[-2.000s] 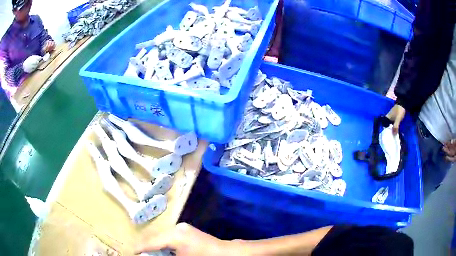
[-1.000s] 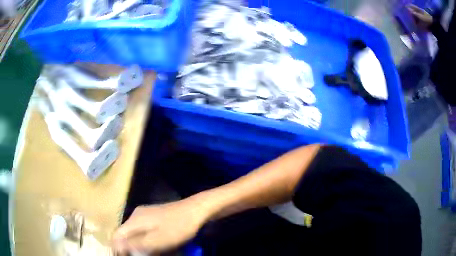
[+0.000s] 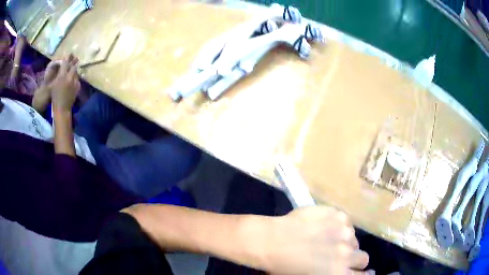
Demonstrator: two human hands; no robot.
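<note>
My left hand (image 3: 313, 241), bare, reaches in from the lower left and is closed around a long white handle piece (image 3: 294, 185). One end of the piece sticks out over the bench edge; the rest is hidden by my hand. My right hand cannot be made out. Several white handles with dark-striped heads (image 3: 236, 62) lie together on the far part of the bench. A white round piece (image 3: 398, 159) sits on the square taped base. Several white handle bodies (image 3: 458, 201) lie side by side at the right end.
The tan bench (image 3: 343, 113) curves beside the green belt (image 3: 386, 27). A white pointed bottle (image 3: 426, 70) stands at the belt's edge. Another person's hands (image 3: 64, 80) are at the bench on the left. A blue crate edge (image 3: 481, 252) shows at lower right.
The view has swung left from the blue bins to the bench. My left arm now shows, its hand holding a white piece. The arm that reached in from the right is gone from view.
</note>
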